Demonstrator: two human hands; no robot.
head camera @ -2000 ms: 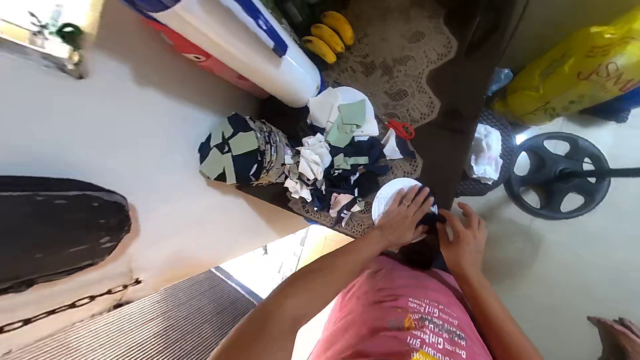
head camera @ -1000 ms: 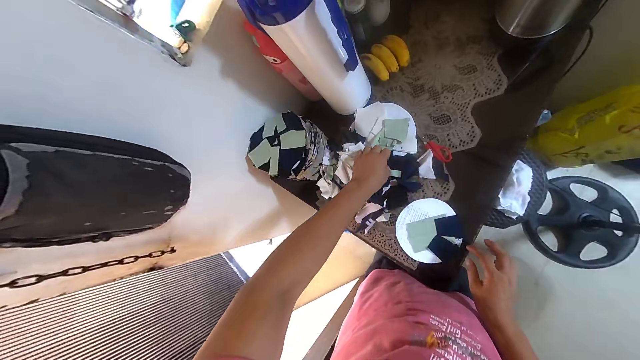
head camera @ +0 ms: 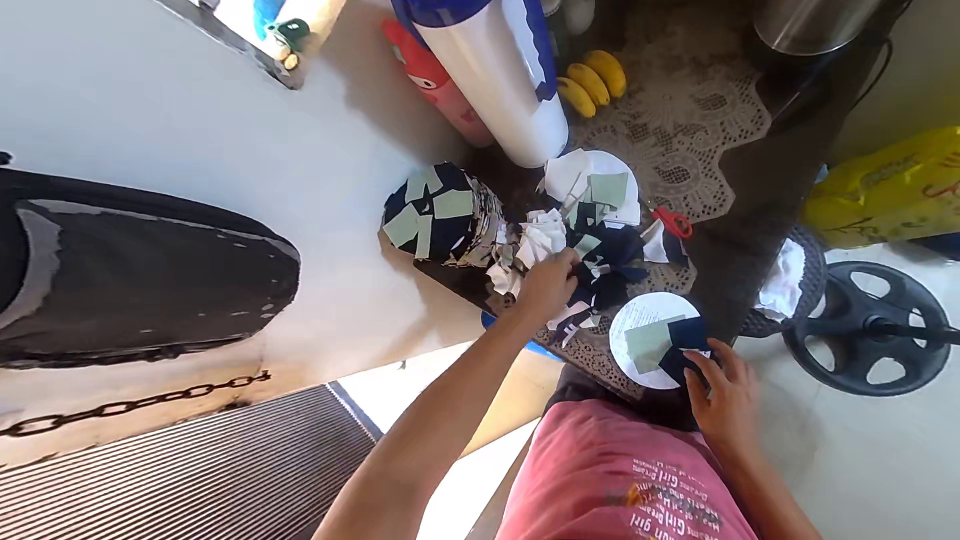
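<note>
My left hand [head camera: 551,283] reaches into a heap of white, pale green and navy scraps [head camera: 611,251], its fingertips among them; whether it pinches one is hidden. Near the table's front edge lies a round white disc [head camera: 634,319] bearing print, with a pale green piece [head camera: 648,345] and navy pieces [head camera: 688,333] on it. My right hand [head camera: 721,379] is at the disc's right edge, fingers apart, fingertips touching or close to the navy pieces. Left of the heap stands a stack of round pieces topped with green and navy patches [head camera: 452,205]. Another white disc [head camera: 628,176] lies behind the heap, partly under scraps.
Red-handled scissors [head camera: 673,223] lie right of the heap on a lace cloth [head camera: 694,135]. Behind are a white and blue flask [head camera: 502,82], a red bottle [head camera: 450,97] and bananas [head camera: 592,82]. A dark basket [head camera: 814,277], a yellow bag [head camera: 885,191] and a black wheel-shaped base [head camera: 870,326] are at right.
My left hand has moved from the near disc to the scrap heap, uncovering the green and navy pieces on the disc. My right hand has come from beside the disc to its edge.
</note>
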